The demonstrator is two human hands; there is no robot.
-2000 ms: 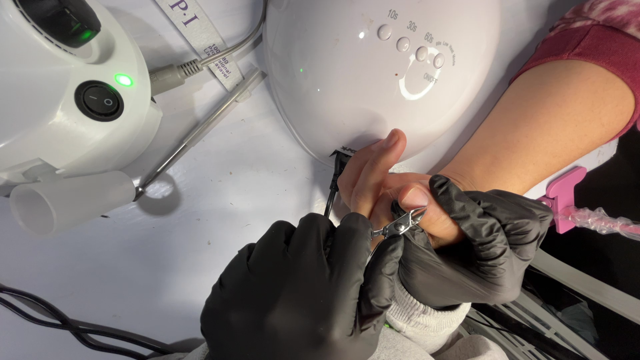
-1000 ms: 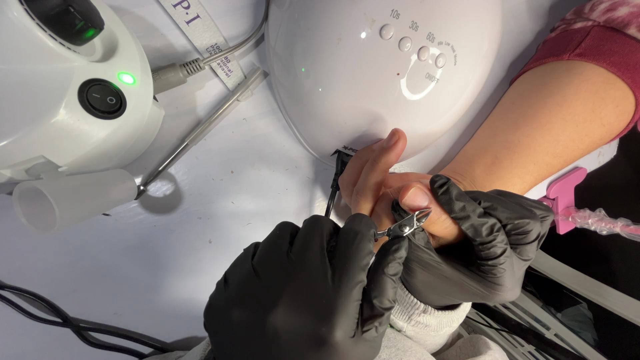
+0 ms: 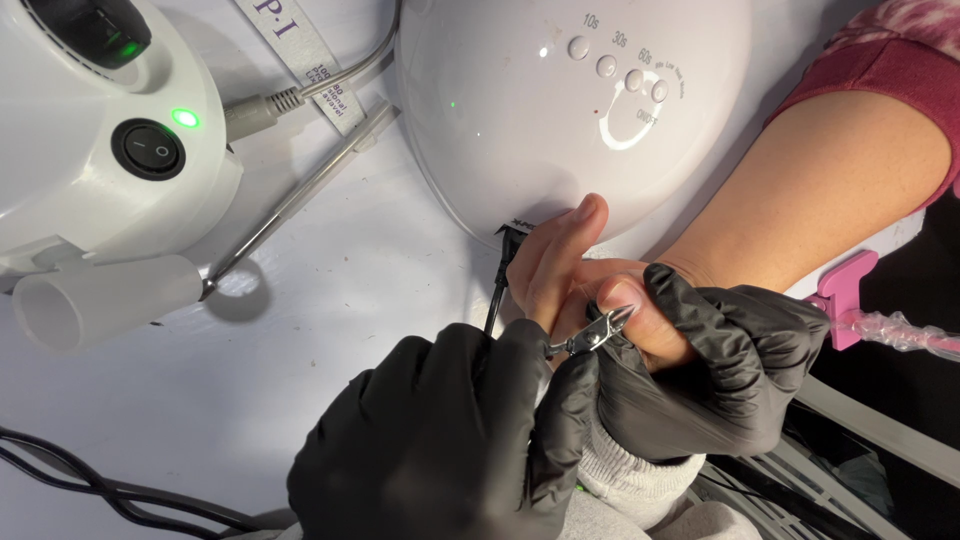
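Observation:
My left hand, in a black glove, is closed around metal cuticle nippers. The nippers' jaws lie at the edge of another person's thumbnail. My right hand, also in a black glove, holds that person's thumb from the right and below. The other person's fingers rest bent beside a white nail lamp with several timer buttons. My left hand covers the nippers' handles.
At the left are a white machine with a lit green light, a frosted plastic tube and a metal tool. A nail file lies near the lamp. Black cables cross the lower left; a pink clamp is at right.
The nippers' jaws have shifted slightly at the thumbnail. Both gloved hands keep nearly the same position and hold.

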